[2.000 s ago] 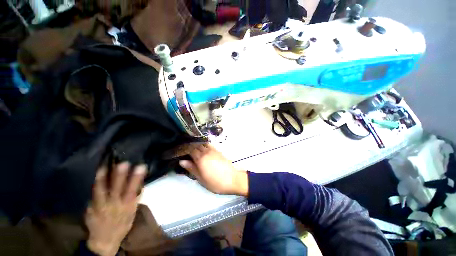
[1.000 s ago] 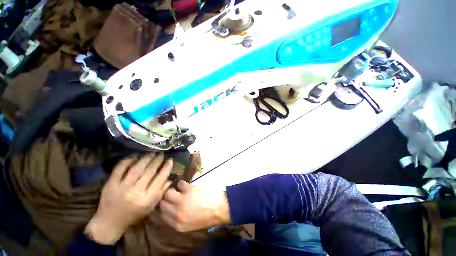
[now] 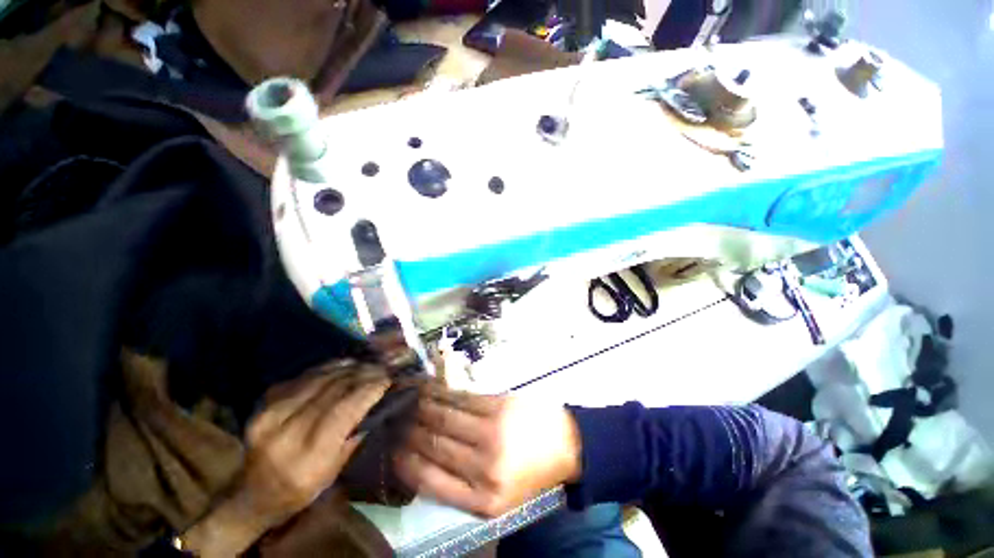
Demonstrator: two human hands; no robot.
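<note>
The black-and-brown garment (image 3: 196, 294) is bunched to the left of the sewing machine, its edge running to the needle area (image 3: 463, 340). My left hand (image 3: 311, 436) lies on the garment, fingers towards the needle, with cloth gathered at its fingertips. My right hand (image 3: 485, 447) is just right of it, fingers curled on the same dark cloth in front of the presser foot. The two hands nearly touch. The cloth under the fingers is partly hidden, and the needle itself cannot be made out.
The white and blue machine head (image 3: 610, 185) spans the middle. Black-handled scissors (image 3: 623, 294) lie under its arm. Small tools (image 3: 807, 300) lie at the table's right end. White and black scraps (image 3: 905, 403) are heaped at the right. Brown and black cloth (image 3: 283, 44) lies behind.
The view has shifted, so the machine looks larger than at first. My left hand has moved from the garment's front to beside the needle area. My right hand stays close to it.
</note>
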